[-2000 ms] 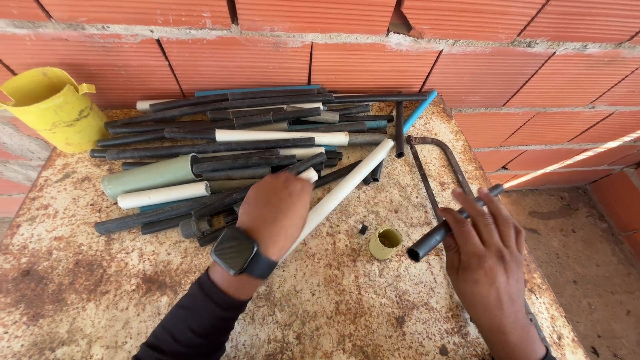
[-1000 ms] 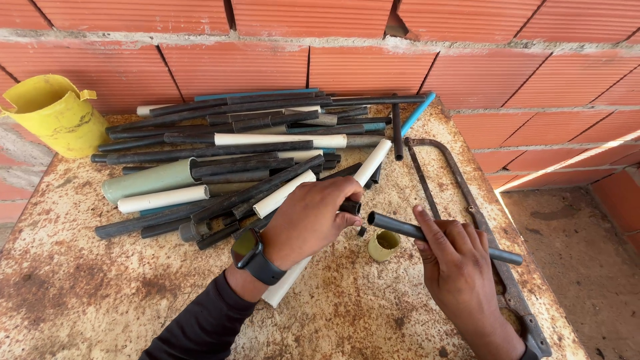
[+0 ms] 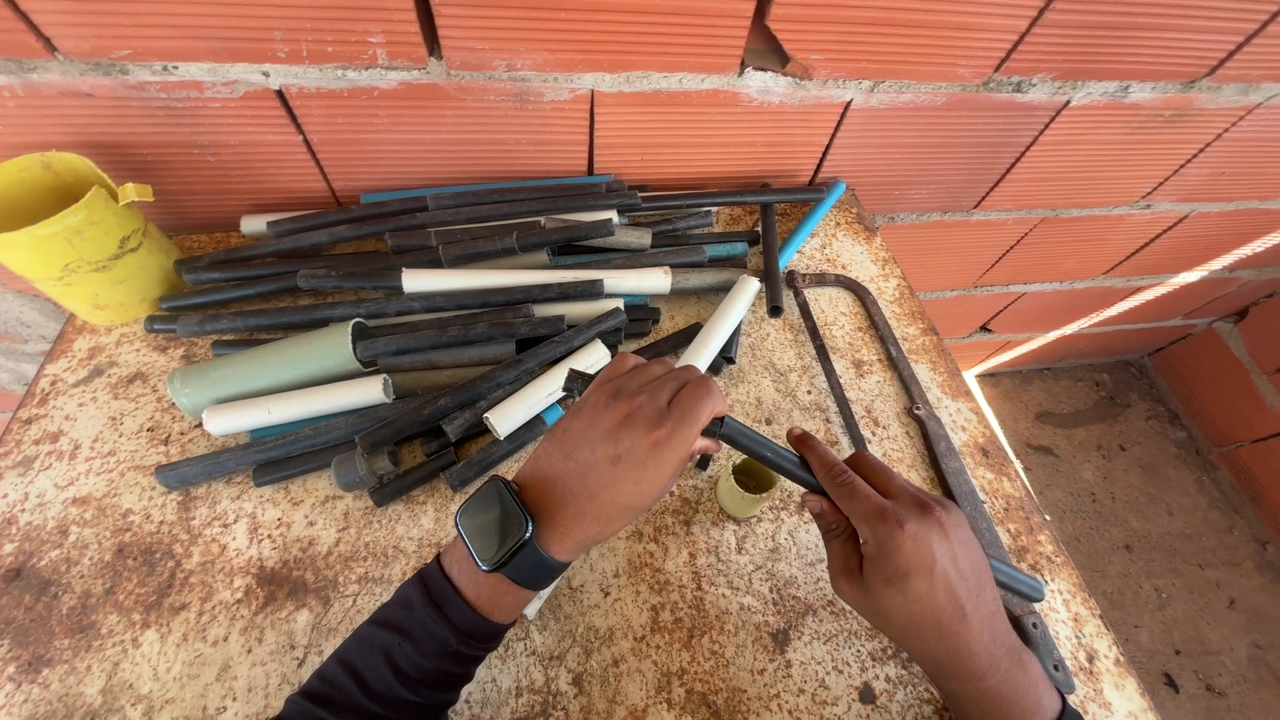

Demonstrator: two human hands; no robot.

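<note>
My left hand (image 3: 625, 450), with a black watch on the wrist, is closed on a short black pipe piece whose end shows by the thumb. That piece meets the near end of a longer black plastic pipe (image 3: 765, 453); whether one sits inside the other is hidden by my fingers. My right hand (image 3: 900, 550) grips the longer pipe around its middle, its far end sticking out to the lower right. Under my left hand a white plastic pipe (image 3: 722, 325) lies slantwise. A small yellowish pipe ring (image 3: 746, 487) stands on the rusty table between my hands.
Many black, white and blue pipe offcuts (image 3: 400, 310) and a wide grey-green pipe (image 3: 270, 370) lie piled at the left. A hacksaw (image 3: 915, 400) lies along the right edge of the table (image 3: 330, 620). A cut yellow container (image 3: 80, 240) stands before the brick wall (image 3: 710, 140).
My left hand has moved from the pile to the right with a short black piece. The long black pipe has been turned, and its end now meets that piece.
</note>
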